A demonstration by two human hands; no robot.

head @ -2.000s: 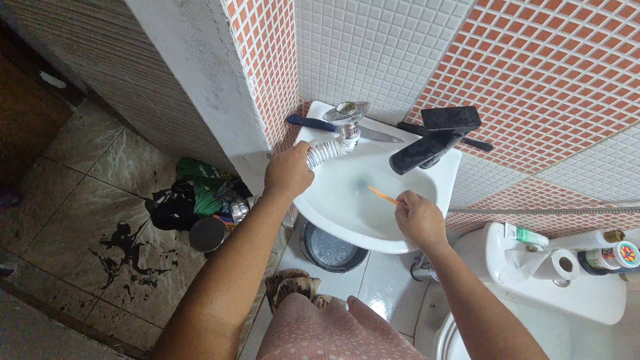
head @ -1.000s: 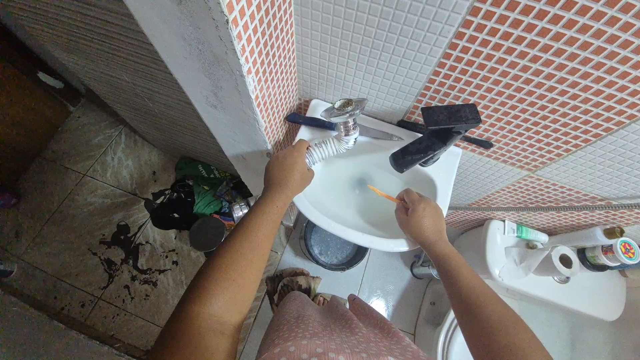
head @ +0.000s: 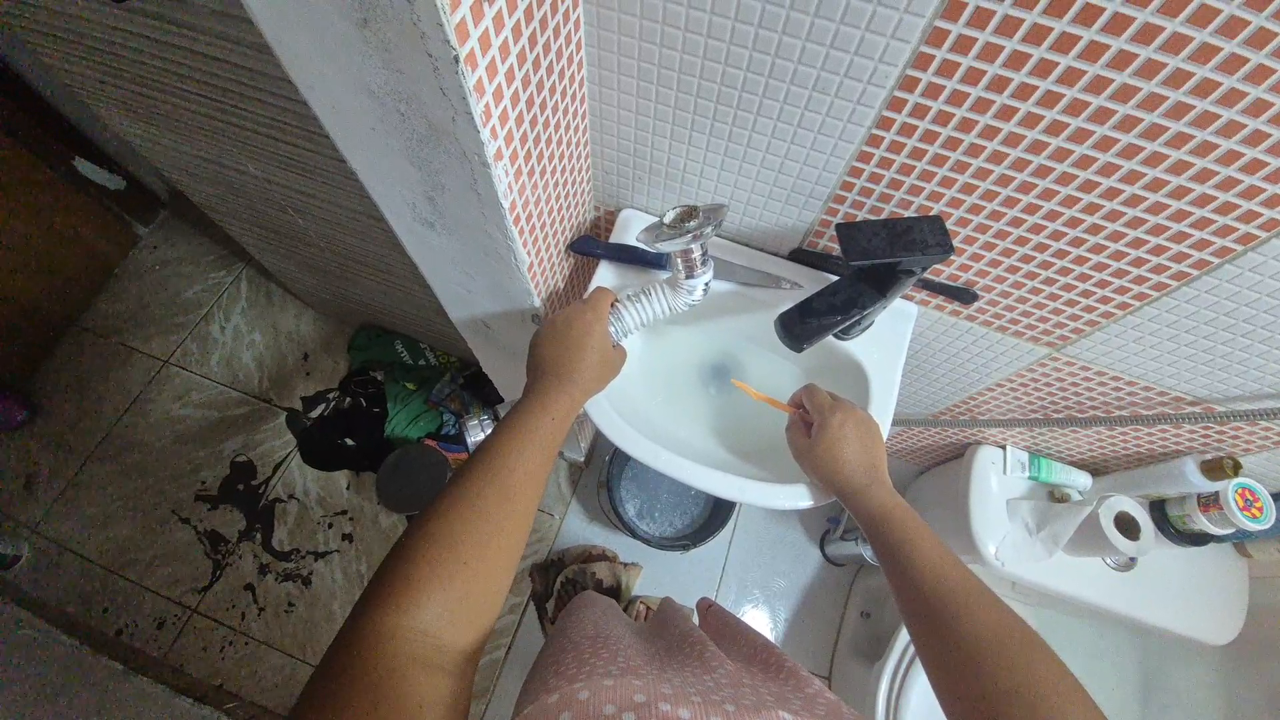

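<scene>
My left hand (head: 575, 350) grips the lower end of a corrugated drain pipe (head: 655, 303) over the left rim of a white washbasin (head: 690, 483). The pipe's chromed drain flange (head: 683, 228) points up above the basin's back corner. Behind it a knife with a dark blue handle (head: 620, 252) lies on the rim, its blade toward the black faucet (head: 850, 290). Over the right part of the bowl, my right hand (head: 835, 440) holds a thin orange stick (head: 763, 395), whose tip is near the dark drain area (head: 720, 372) under cloudy water.
A dark bucket (head: 665, 500) with liquid stands below the basin. At right, a toilet tank (head: 1180, 590) bears a toilet paper roll (head: 1110, 527), a tube (head: 1048, 468) and bottles. Dark cloths (head: 345, 420) and a black spill (head: 245, 510) are on the floor at left.
</scene>
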